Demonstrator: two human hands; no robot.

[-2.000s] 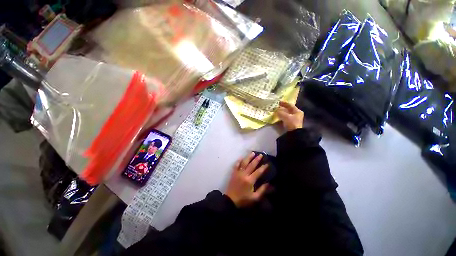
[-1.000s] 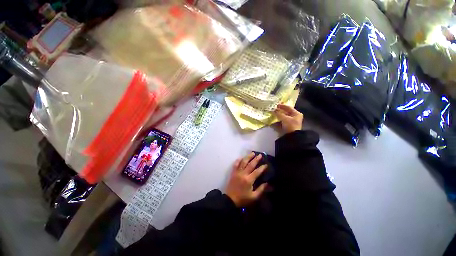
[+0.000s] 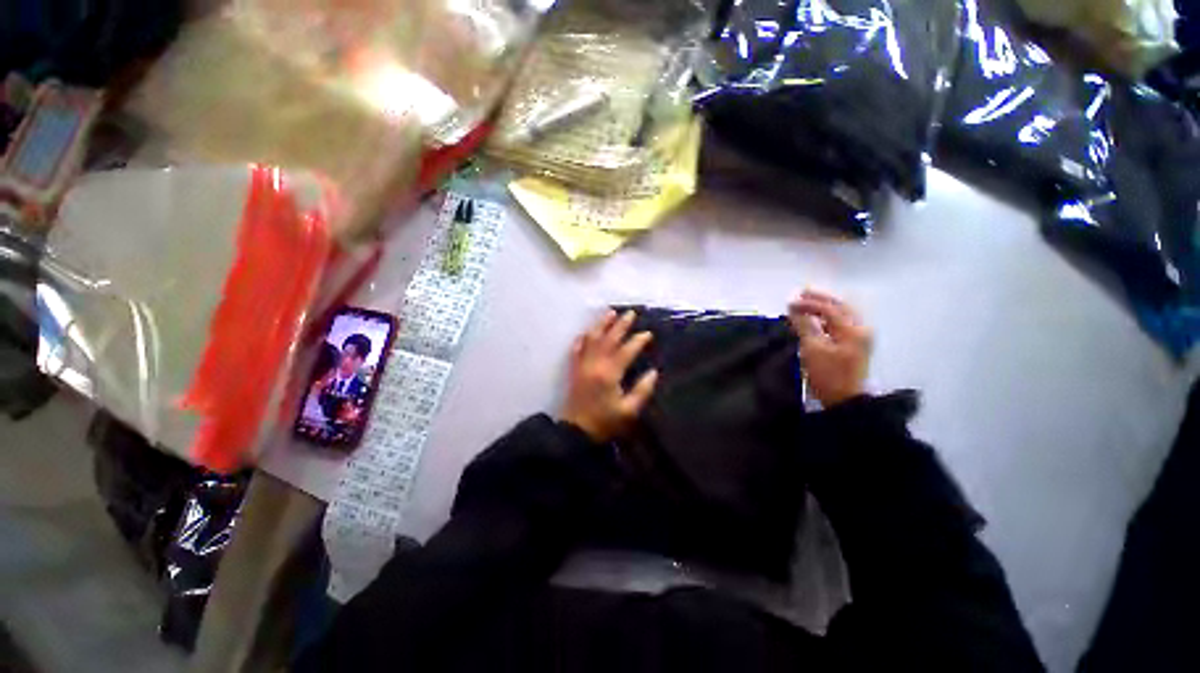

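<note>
Folded dark trousers (image 3: 721, 427) lie flat on the white tabletop in front of me, with clear film of a poly bag (image 3: 823, 559) showing past their lower right edge. My left hand (image 3: 612, 377) rests on the upper left corner, fingers spread. My right hand (image 3: 832, 347) is at the upper right corner, fingers bent and slightly blurred, pinching the edge there. My dark sleeves reach in from below and hide part of the near edge.
A stack of empty poly bags with an orange-red band (image 3: 257, 316) lies left. A smartphone (image 3: 345, 377) and label strips (image 3: 395, 427) with a green marker (image 3: 458, 243) lie beside it. Yellow-backed stickers (image 3: 612, 204) lie at the far edge; bagged trousers (image 3: 842, 105) lie far right.
My right hand has left the yellow sheet and come to the trousers' right corner. The folded trousers now show between my hands. The view has shifted, and the phone picture differs.
</note>
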